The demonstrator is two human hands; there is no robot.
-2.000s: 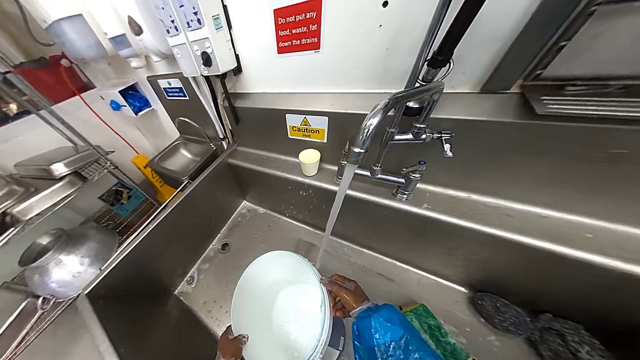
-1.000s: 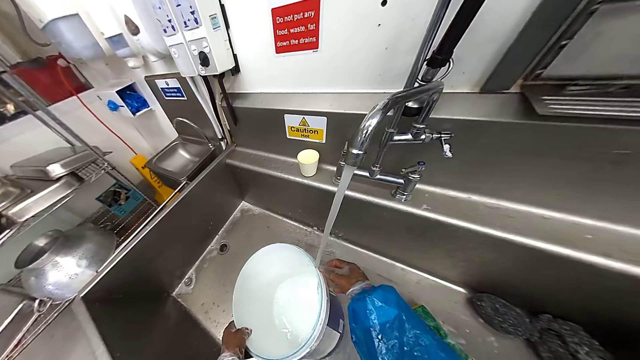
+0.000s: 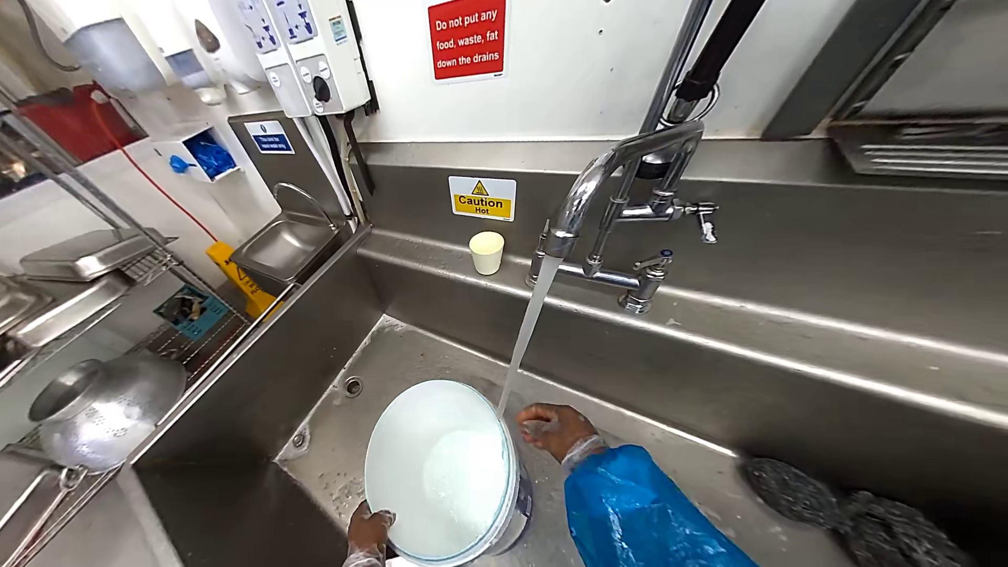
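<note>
A white plastic bucket (image 3: 441,472) tilts in the stainless steel sink (image 3: 417,346), its mouth facing up toward me. My left hand (image 3: 368,531) grips its lower left rim, the thumb at the edge. Just off the bucket's right side is my right hand (image 3: 555,429), fingers curled, in what looks like a clear glove under a blue plastic sleeve (image 3: 630,504); whether it holds anything is unclear. Water runs from the chrome tap (image 3: 561,236) down to the bucket's upper right rim. The bucket's base is partly hidden.
Dark scouring pads (image 3: 795,488) lie at the sink's right. A pale yellow cup (image 3: 487,253) stands on the back ledge beside the tap. Left of the sink are a small hand basin (image 3: 287,244), a yellow floor sign (image 3: 240,279) and a rack holding a metal colander (image 3: 110,409).
My right hand has come away from the bucket's rim, where it rested two seconds ago. The green and yellow scouring sponge seen near my sleeve earlier is out of sight.
</note>
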